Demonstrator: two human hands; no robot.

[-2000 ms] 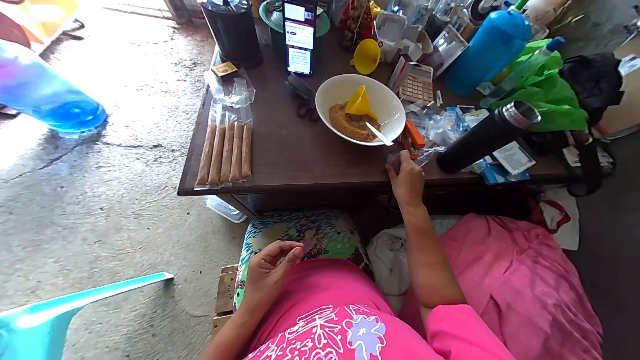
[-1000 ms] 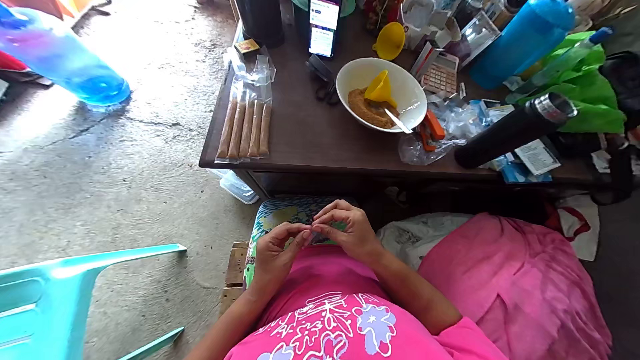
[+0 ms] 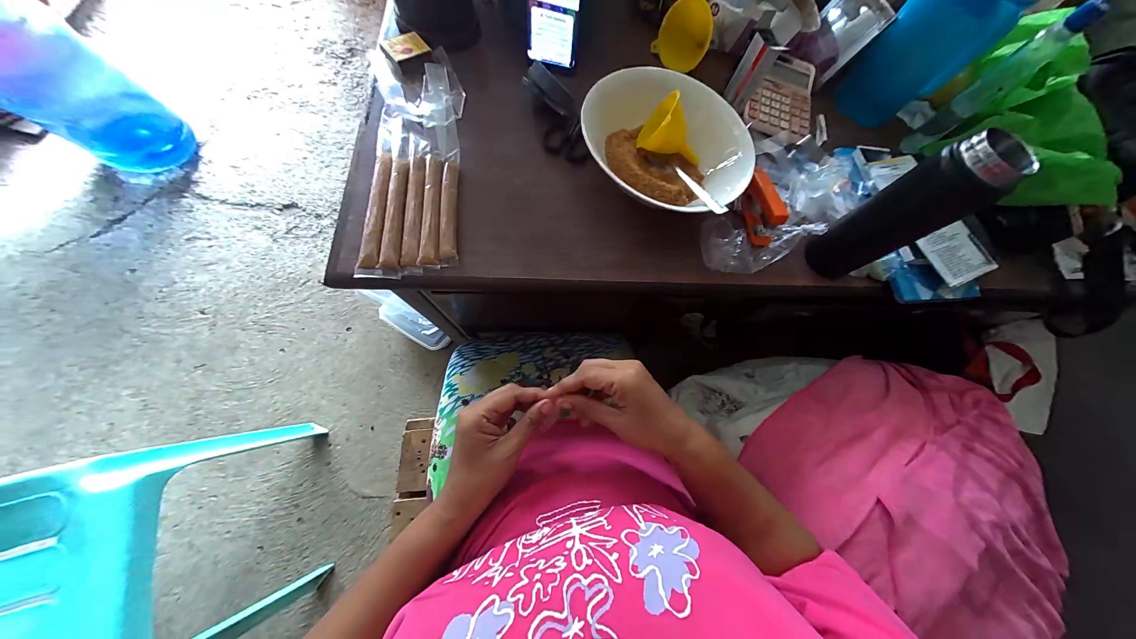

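Note:
My left hand (image 3: 499,428) and my right hand (image 3: 618,401) meet over my lap, fingertips pinched together; whether a small thing lies between them cannot be told. On the table beyond, a white bowl (image 3: 612,93) holds brown granules (image 3: 641,170), a yellow funnel (image 3: 666,126) and a white spoon (image 3: 699,188). Several filled clear plastic tubes (image 3: 412,213) lie side by side at the table's left edge, with loose clear plastic (image 3: 430,98) above them. An orange-handled tool (image 3: 765,202) sits right of the bowl.
Along the dark table (image 3: 524,240) stand a black tumbler (image 3: 923,204), a calculator (image 3: 781,96), a phone (image 3: 552,34), a second yellow funnel (image 3: 685,34) and a blue bottle (image 3: 927,58). Black scissors (image 3: 564,140) lie left of the bowl. A turquoise plastic chair (image 3: 98,515) is at lower left.
My right hand has come from the table edge near the orange-handled tool to my lap, where it meets my left hand. Both have stayed together there since the second frame.

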